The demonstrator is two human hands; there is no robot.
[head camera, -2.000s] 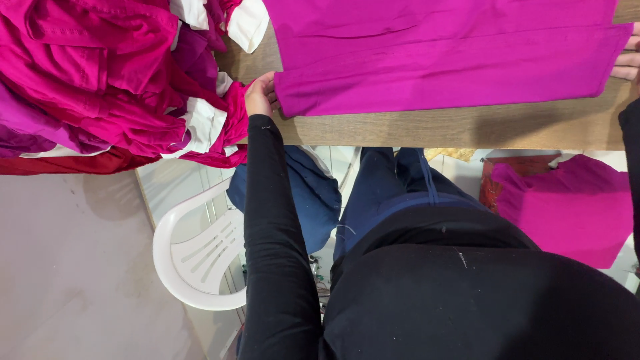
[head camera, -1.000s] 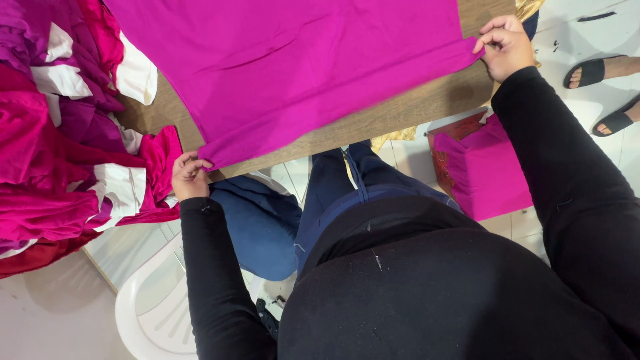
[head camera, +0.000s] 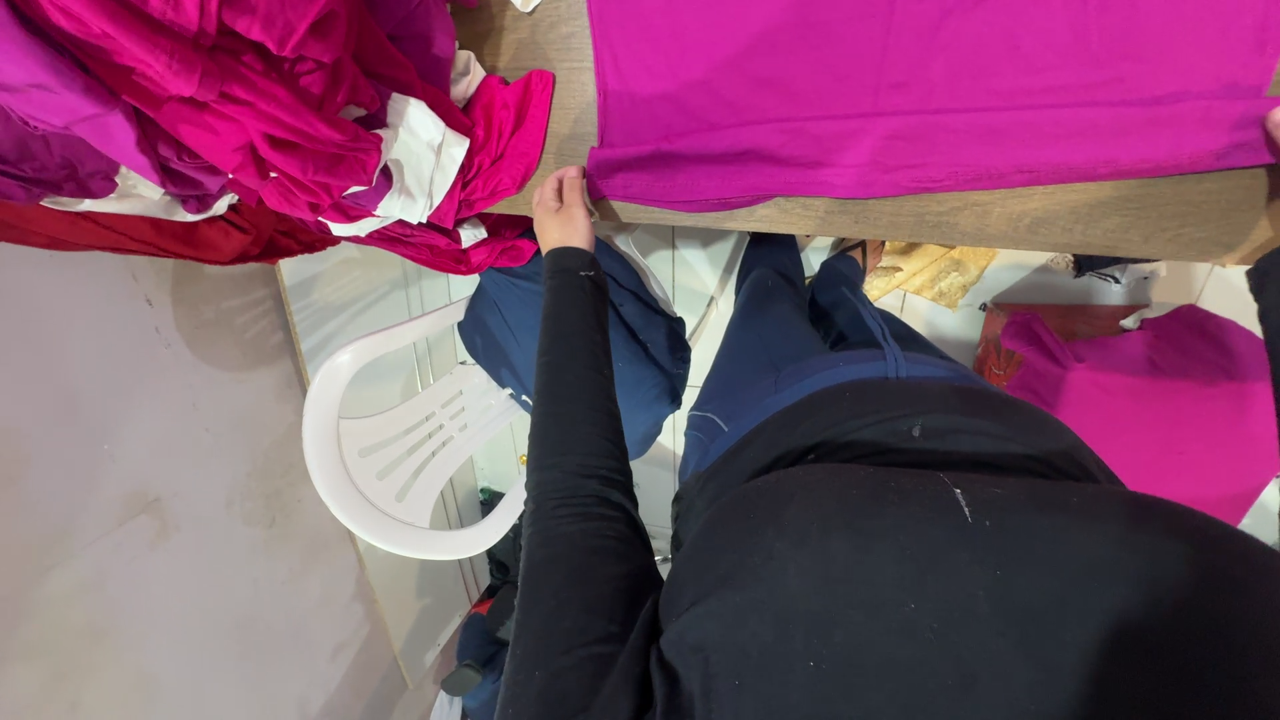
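A magenta fabric garment [head camera: 860,100] lies spread over the wooden table [head camera: 960,215], its lower hem lying along the near edge. At that hem's left corner is my left hand [head camera: 564,205], fingers pinching the cloth. Only a sliver of my right hand [head camera: 1273,125] shows at the right frame edge, beside the hem's right corner; its fingers are cut off by the frame.
A heap of pink, purple and red garments with white parts [head camera: 290,110] covers the table's left end. Below it stands a white plastic chair [head camera: 330,450] with dark blue cloth [head camera: 610,340] on it. Magenta cloth [head camera: 1150,400] lies under the table's right side.
One second ago both hands were in full view at the hem's two corners; now my right hand is mostly out of the frame. The hem lies flatter on the table. The view has shifted.
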